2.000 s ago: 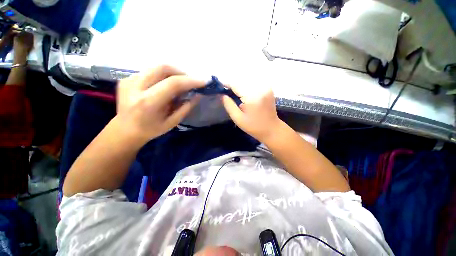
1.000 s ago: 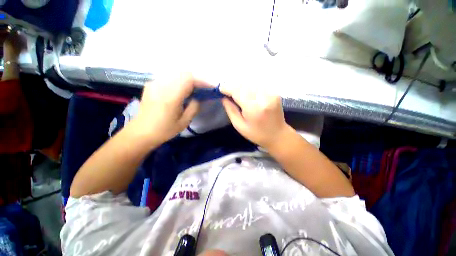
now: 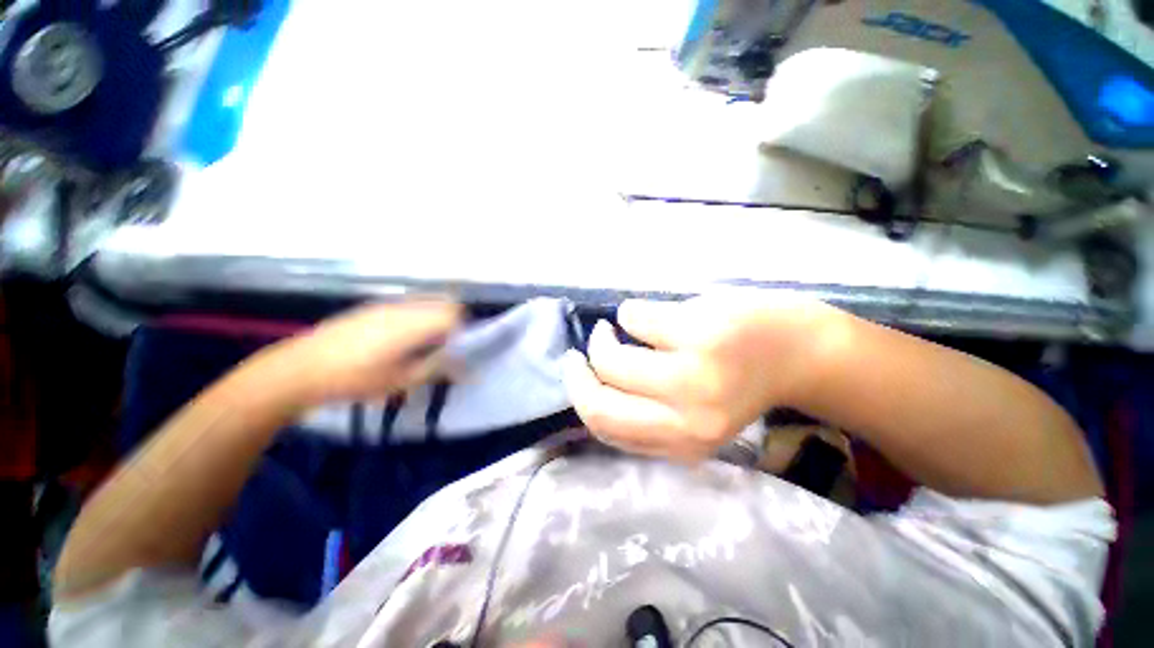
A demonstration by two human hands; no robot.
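A light grey panel (image 3: pixel 513 380) with narrow dark stripes lies over my lap, just below the table edge. It joins navy cloth (image 3: pixel 272 506) that hangs to the left. My left hand (image 3: pixel 380 348) is blurred at the panel's upper left; whether its fingers grip the cloth cannot be told. My right hand (image 3: pixel 690 373) is at the panel's right end, fingers curled on the cloth's dark edge. The fingertips are partly hidden by the hand and blur.
The white table (image 3: pixel 443 165) has a grey front edge (image 3: pixel 228 275). A cream and blue sewing machine (image 3: pixel 918 38) stands at the upper right, with a cream cover (image 3: pixel 848 114) and black scissors loops (image 3: pixel 873 196). Another machine (image 3: pixel 63 70) is at upper left.
My hands have moved apart and down from the table edge towards my lap. More of the grey panel shows between them. The view has shifted, showing more of the machine.
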